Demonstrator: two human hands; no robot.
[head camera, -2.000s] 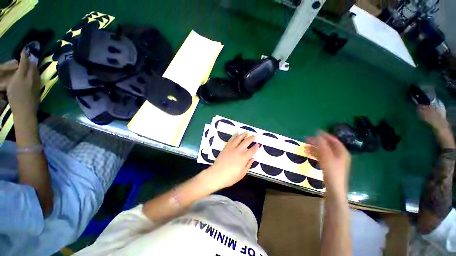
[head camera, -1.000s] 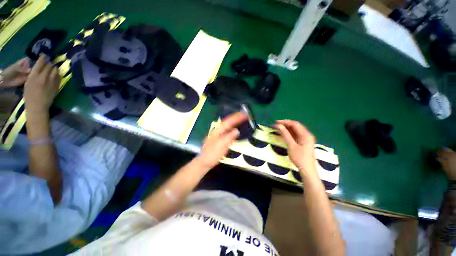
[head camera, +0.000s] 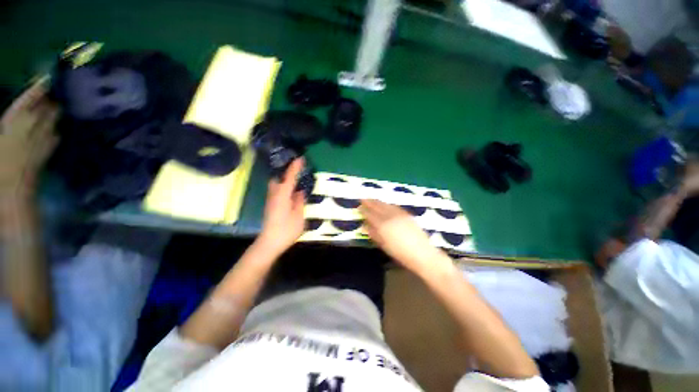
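Note:
A white pad sheet (head camera: 414, 200) with rows of black half-circle pads lies at the bench edge in front of me. My left hand (head camera: 285, 205) holds a black housing (head camera: 303, 181) at the sheet's left end. My right hand (head camera: 389, 223) rests with its fingertips on the middle of the sheet; whether it holds a pad cannot be told. A pile of black housings (head camera: 290, 126) lies just beyond my left hand. The frame is blurred.
A folded yellow backing sheet (head camera: 230, 88) with a black oval piece (head camera: 205, 150) lies left. Dark parts (head camera: 107, 96) and a neighbour's hand are farther left. A metal post (head camera: 375, 46) stands beyond. More black housings (head camera: 497, 165) lie right. An open carton (head camera: 590, 310) is below the edge.
The view has shifted, so the bench things appear farther left. My right hand has come down onto the sheet. My left hand still holds the housing, now at the sheet's left end.

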